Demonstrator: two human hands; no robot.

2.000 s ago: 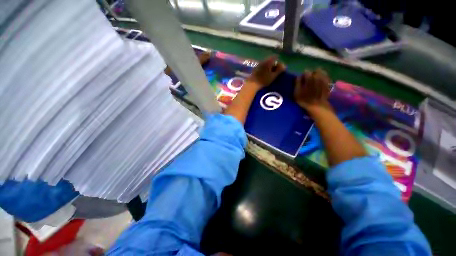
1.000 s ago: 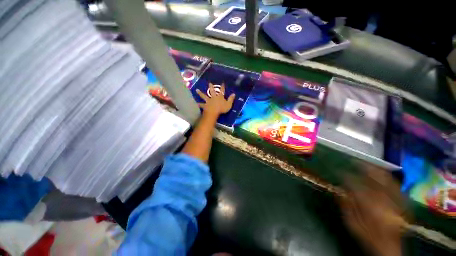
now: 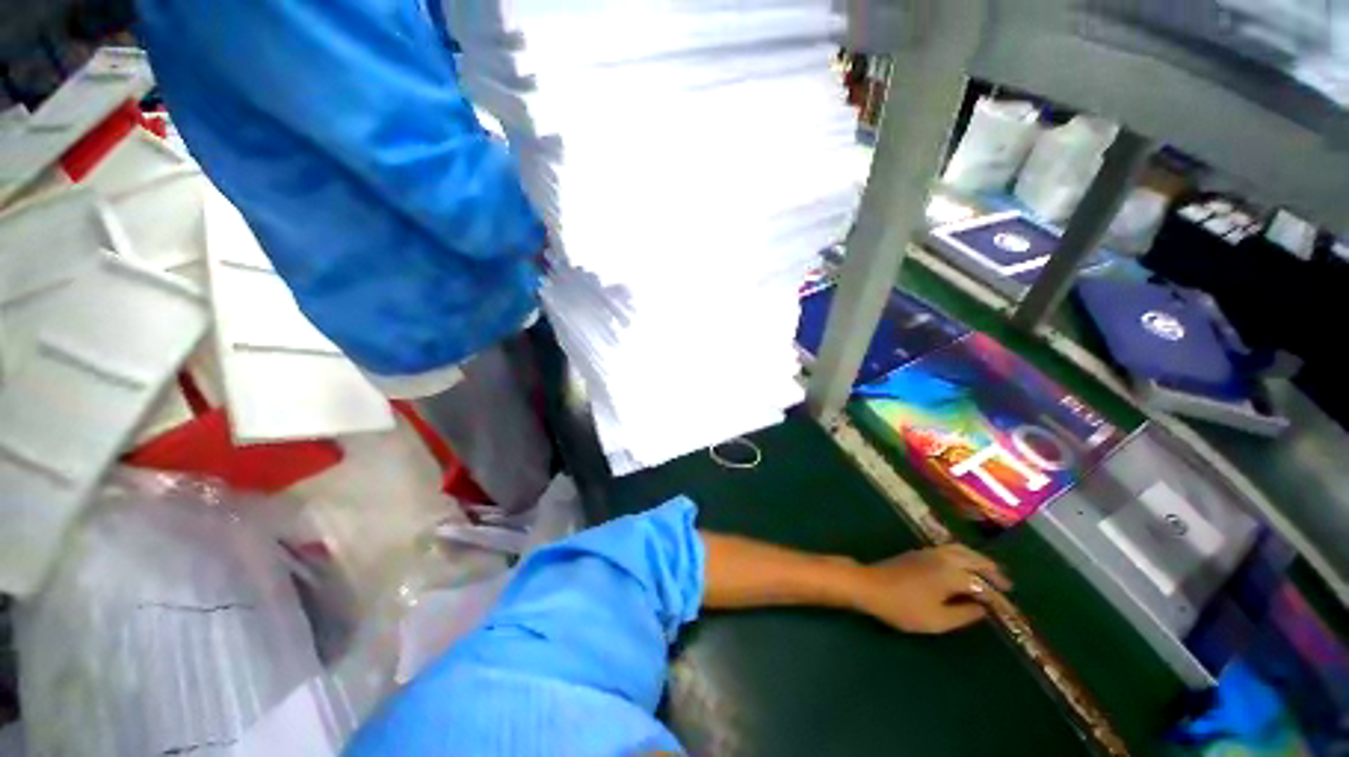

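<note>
My left hand (image 3: pixel 935 589) rests on the worn edge rail (image 3: pixel 1053 669) of the green conveyor, holding no product, its fingers loosely bent over the rail. My right hand is not in view. Beyond the rail lies a multicolour printed carton (image 3: pixel 994 429) with large white lettering. A navy logo panel (image 3: pixel 895 337) lies behind it, partly hidden by the post. Nearer lies a grey open tray (image 3: pixel 1102 550) with a small white card (image 3: pixel 1179 518) in it.
A tall white insert stack (image 3: pixel 681 207) stands beside a grey post (image 3: pixel 873 237). A thin white loop (image 3: pixel 735 453) lies by it. Another person's blue sleeve (image 3: pixel 370 178) is at upper left, near white moulded trays (image 3: pixel 89 355) and plastic bags (image 3: pixel 163 606).
The view has swung left. My left hand has come off the navy panel onto the rail. My right hand has left the picture. Another person's sleeve and the white trays now show.
</note>
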